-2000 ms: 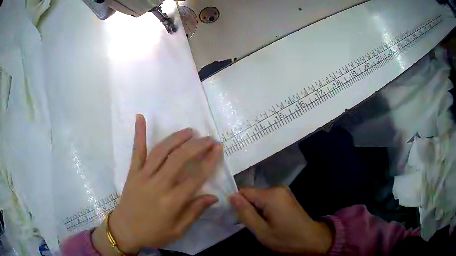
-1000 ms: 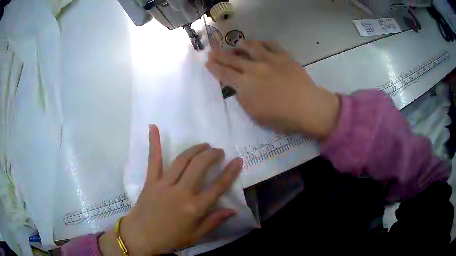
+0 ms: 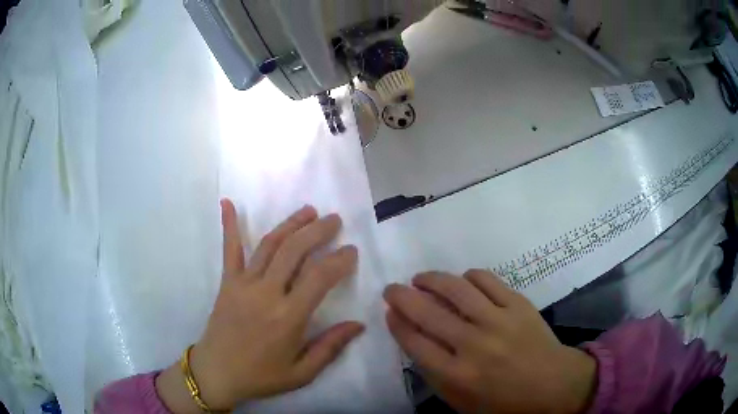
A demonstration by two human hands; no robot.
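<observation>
A white fabric panel (image 3: 283, 182) lies flat on the table and runs up under the presser foot (image 3: 332, 113). Its right edge passes just left of the round disc. My left hand (image 3: 279, 315) lies palm down on the panel with its fingers spread, holding nothing. My right hand (image 3: 485, 340) lies at the panel's lower right edge, with its fingers bent and fingertips on the edge. Whether it pinches the cloth is hidden, as the thumb does not show.
The machine head (image 3: 283, 40) with a cream ribbed knob (image 3: 394, 85) stands above the work. Pink-handled snips (image 3: 514, 23), a pale stick (image 3: 583, 50) and a printed white label (image 3: 627, 98) lie on the bed. Cloth is heaped left (image 3: 48, 202) and right (image 3: 647, 283).
My right hand first left the lower edge for the presser foot, then came back down to the panel's lower right edge. My left hand stayed spread on the cloth. More of the machine shows.
</observation>
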